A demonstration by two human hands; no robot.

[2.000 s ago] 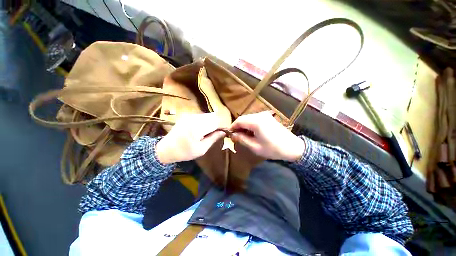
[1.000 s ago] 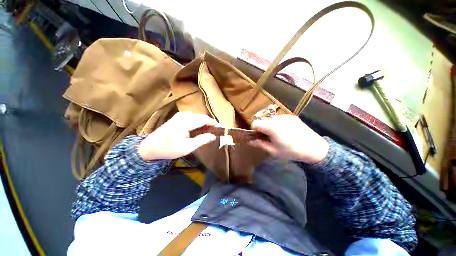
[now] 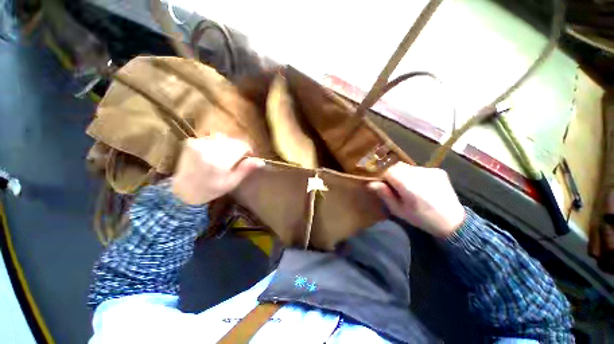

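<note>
An open tan-brown tote bag (image 3: 276, 201) sits over the lap, with its side seam (image 3: 310, 218) facing me. A small pale tab (image 3: 316, 185) is at the top of the seam. My left hand (image 3: 214, 168) pinches the top edge at the left. My right hand (image 3: 421, 196) pinches the same edge at the right, so the edge is stretched between them. A pale inner divider (image 3: 286, 121) stands inside the bag. A shiny clear patch (image 3: 377, 158) shows on the inner right wall. The handles (image 3: 404, 47) stand above, blurred.
Another tan bag (image 3: 145, 101) slumps at the left. A hammer (image 3: 522, 151) lies on the pale bench (image 3: 518, 40), partly behind a handle, with a thin dark tool (image 3: 569, 183) beside it. Red strips (image 3: 488, 163) run along the bench edge. Brown parts (image 3: 604, 175) are at the far right.
My hands have moved from close together at the seam to wide apart along the top edge. The bag mouth is spread wider, and the handles have swung up and right.
</note>
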